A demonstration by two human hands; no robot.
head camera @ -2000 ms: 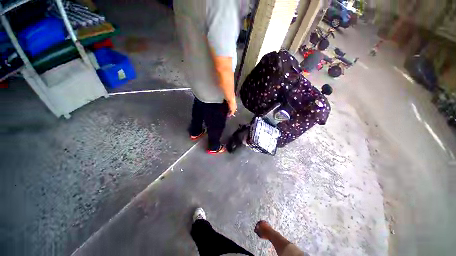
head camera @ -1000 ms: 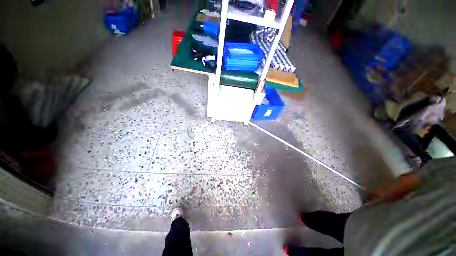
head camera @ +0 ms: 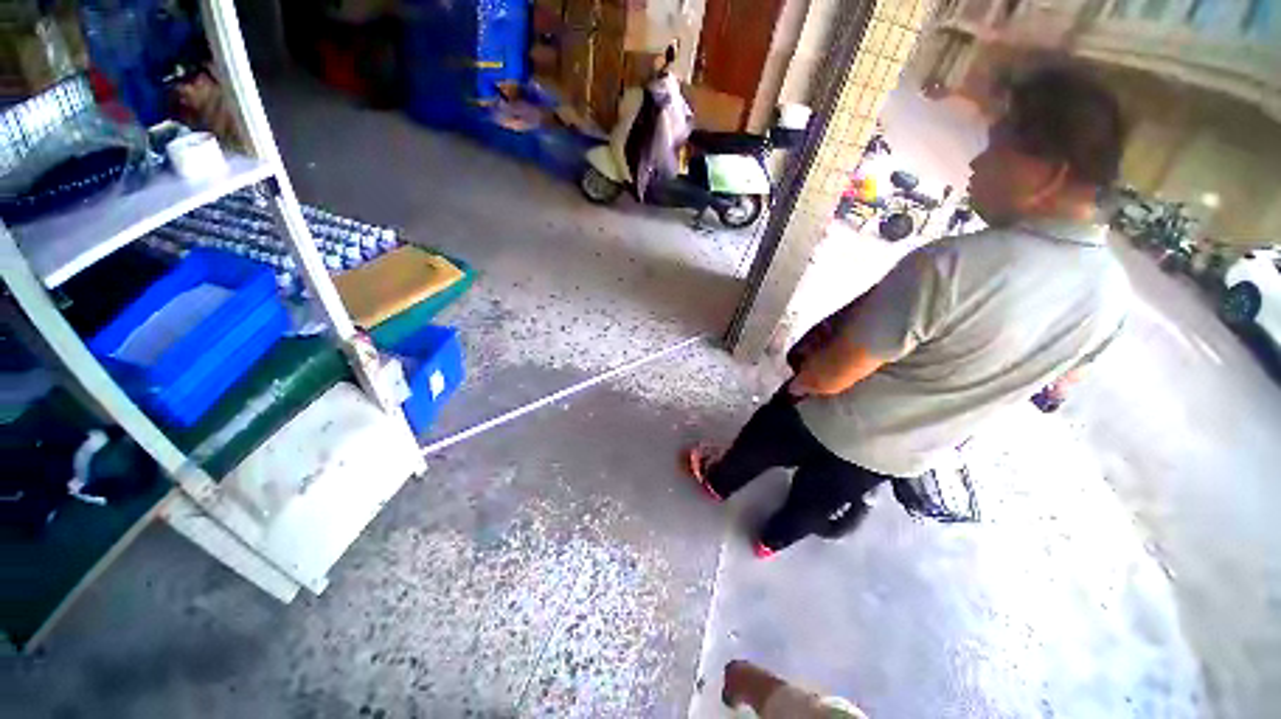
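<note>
My right hand (head camera: 747, 684) seems to be the small brown shape at the bottom edge, with a pale sleeve behind it. It is blurred and cut off, and its fingers cannot be made out. My left hand is out of the picture. Neither hand visibly touches any object. A white metal rack (head camera: 267, 517) stands nearest at the left. Behind its posts, a blue tray (head camera: 211, 379) rests on the green-topped bench (head camera: 302, 368), beside rows of silvery cylindrical parts (head camera: 288, 236) and a tan board (head camera: 401, 285).
A person in a grey shirt (head camera: 983, 330) stands close at the right, side-on. A blue bin (head camera: 433, 377) is on the floor beside the rack. A tiled pillar (head camera: 829, 176) and a parked scooter (head camera: 703, 169) stand farther back. A white car (head camera: 1255, 288) is outside.
The view has swung left into the workshop, then back right. The rack is now larger at the left, and the person shows upright at the right. The right hand shows again at the bottom.
</note>
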